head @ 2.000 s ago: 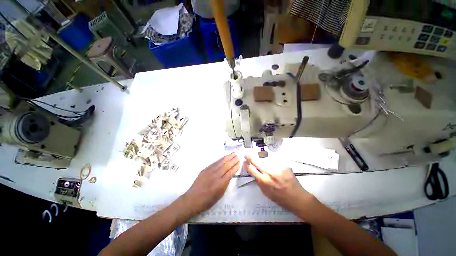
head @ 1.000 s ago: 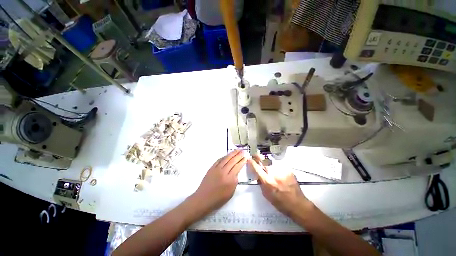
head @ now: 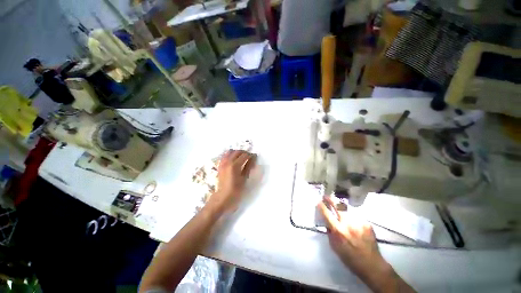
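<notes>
My left hand (head: 233, 174) is over the loose heap of small cream and brownish fabric pieces (head: 207, 176), fingers bent down on its right part; whether it grips a piece is hidden. My right hand (head: 347, 232) is at the needle area of the sewing machine (head: 371, 151), fingertips close together just below the presser foot. A small reddish-dark thin thing shows at its fingertips, too blurred to name. Glare hides any fabric piece there.
A flat white strip (head: 420, 227) and a slim dark bar (head: 449, 226) lie right of my right hand. A second machine (head: 108, 140) and a small dark box (head: 127, 201) are at left. Blue bins (head: 251, 86) stand behind. A person (head: 51, 80) is far left.
My left hand has left the needle area and moved left onto the heap. My right hand has stayed by the needle. The view has turned left, and more of the room shows.
</notes>
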